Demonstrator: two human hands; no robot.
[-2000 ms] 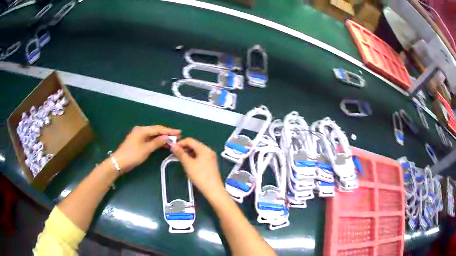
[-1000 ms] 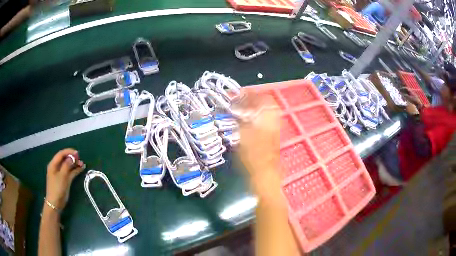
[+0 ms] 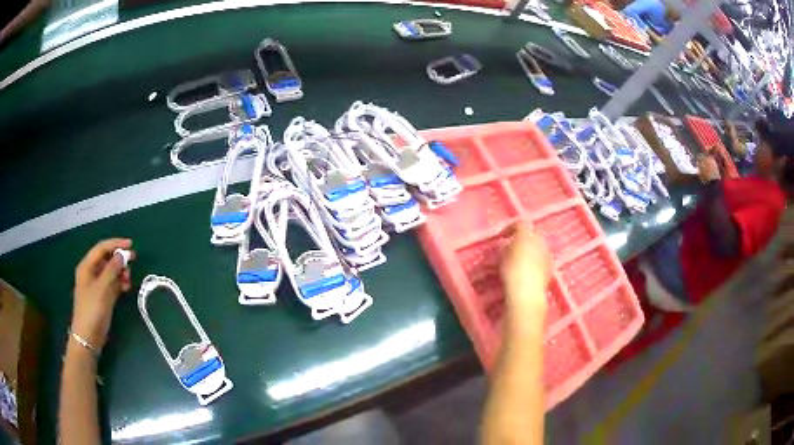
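My left hand (image 3: 97, 282) holds a small white fitting (image 3: 123, 255) between thumb and fingertips, at the left over the green surface. A single looped cable unit (image 3: 185, 339) lies just right of it, its blue-and-white end toward me. My right hand (image 3: 525, 265) is over the pink-red compartment tray (image 3: 512, 181). It is blurred, and its fingertips are inside or just above a pocket; whether it holds anything cannot be told. A pile of looped cable units (image 3: 335, 195) lies between my hands and touches the tray's upper left corner.
A carton (image 3: 16, 348) is cut off at the left edge. Single cable units (image 3: 279, 69) lie beyond the white strip (image 3: 104, 207). Another cable pile (image 3: 609, 161) lies right of the tray. A person in red (image 3: 740, 217) sits at the far right.
The view has swung right since the first frame. My hands have separated; my right hand has moved from the fitting to over the tray. My left hand keeps a fitting.
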